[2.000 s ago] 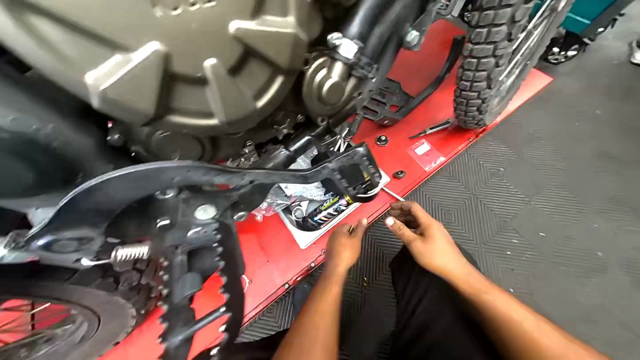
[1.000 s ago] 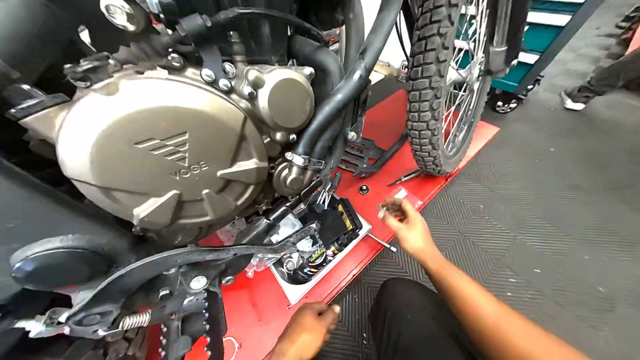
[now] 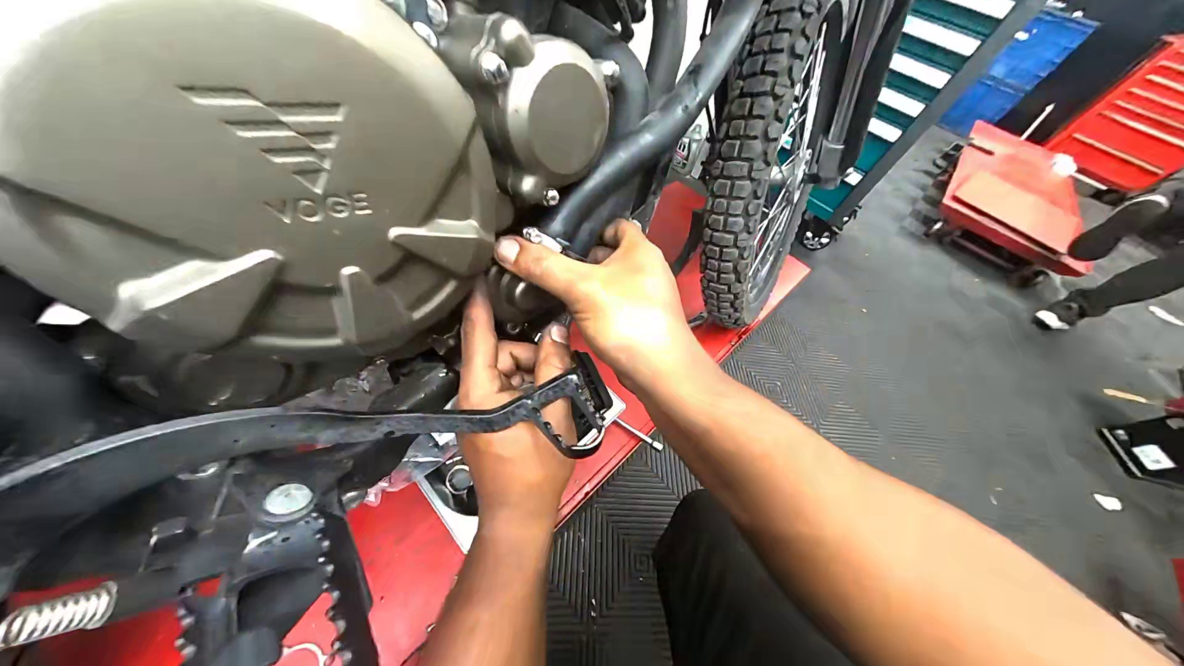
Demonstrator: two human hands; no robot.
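Note:
The motorcycle's engine side cover (image 3: pixel 277 176) fills the upper left. My right hand (image 3: pixel 615 296) is on the lower end of a black coolant hose (image 3: pixel 638 148), its thumb and fingers around the metal hose clamp (image 3: pixel 541 239). Just below, my left hand (image 3: pixel 518 398) reaches up behind the black foot lever (image 3: pixel 370 425); its fingers are at the small round housing (image 3: pixel 518 296) under the hose. Whether the left fingers hold anything is hidden. A thin metal rod tool (image 3: pixel 640 435) lies at the edge of the tray by the lever tip.
A white parts tray (image 3: pixel 453 518) rests on the red lift platform (image 3: pixel 407 546). The knobby front tire (image 3: pixel 749 166) stands beyond my hands. The serrated footpeg (image 3: pixel 347 573) is at lower left. A red wheeled creeper (image 3: pixel 1013 199) and another person's legs (image 3: pixel 1128 250) are at right.
Both hands have moved up to the hose end and the housing below it; one second ago they were apart, near the platform's edge. The view has come closer to the engine.

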